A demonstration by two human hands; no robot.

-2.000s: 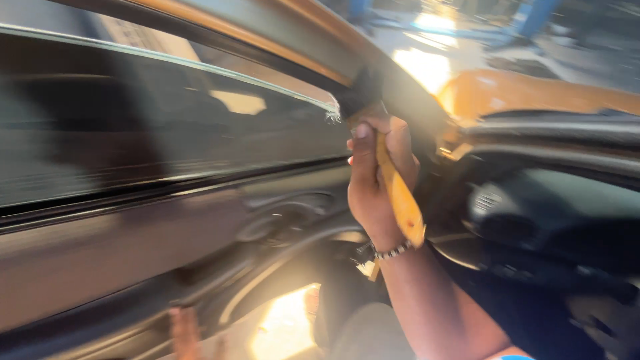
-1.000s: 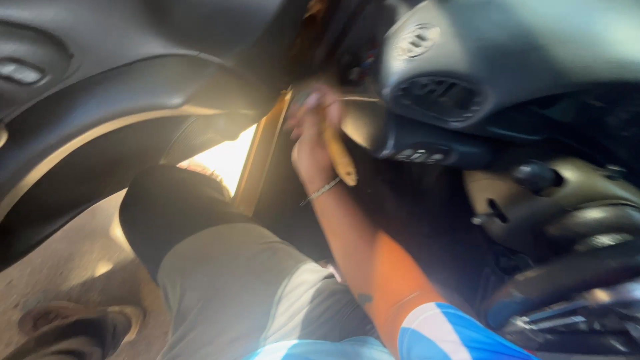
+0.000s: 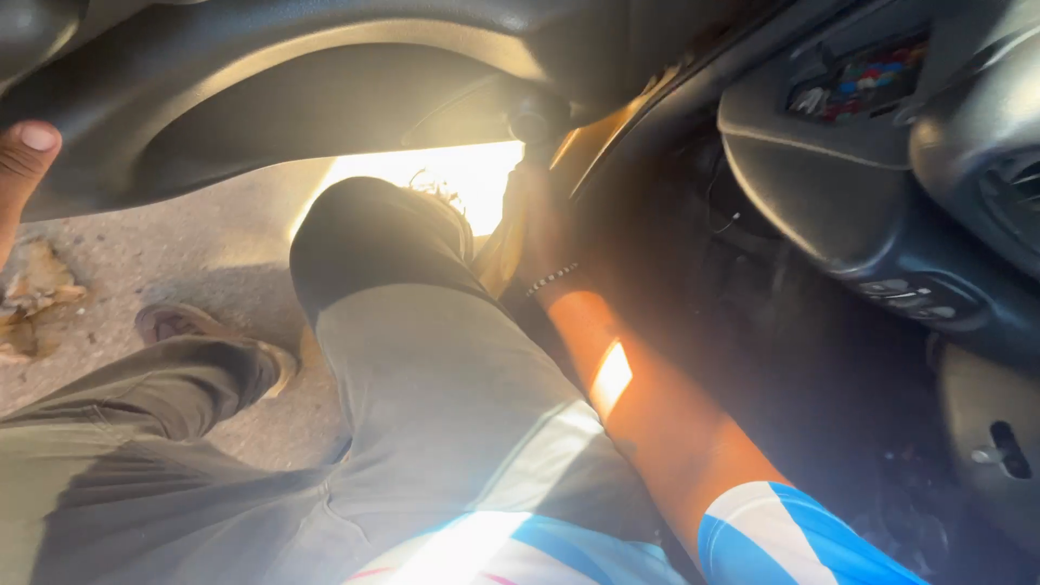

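Note:
My right hand (image 3: 546,215) reaches down between the car door and the sill, blurred by glare and shadow, a beaded bracelet at its wrist. It is closed around a brush, whose yellow wooden handle (image 3: 502,248) slants down beside my knee; the brush's head cannot be made out clearly. Of my left hand (image 3: 23,175), only the thumb and a bit beside it show at the left edge, against the lower edge of the dark door panel (image 3: 325,101). The rest of that hand is out of view.
My bent knee (image 3: 382,236) is beneath the door panel. At the right are the dashboard's end with an uncovered fuse box (image 3: 865,81) and a switch panel (image 3: 918,296). Sunlit ground (image 3: 236,219), my shoe (image 3: 183,321) and dry leaves (image 3: 41,284) lie at the left.
My right hand, with the brush, has gone from beside the door window down to the low gap between door and sill. The view has swung downward.

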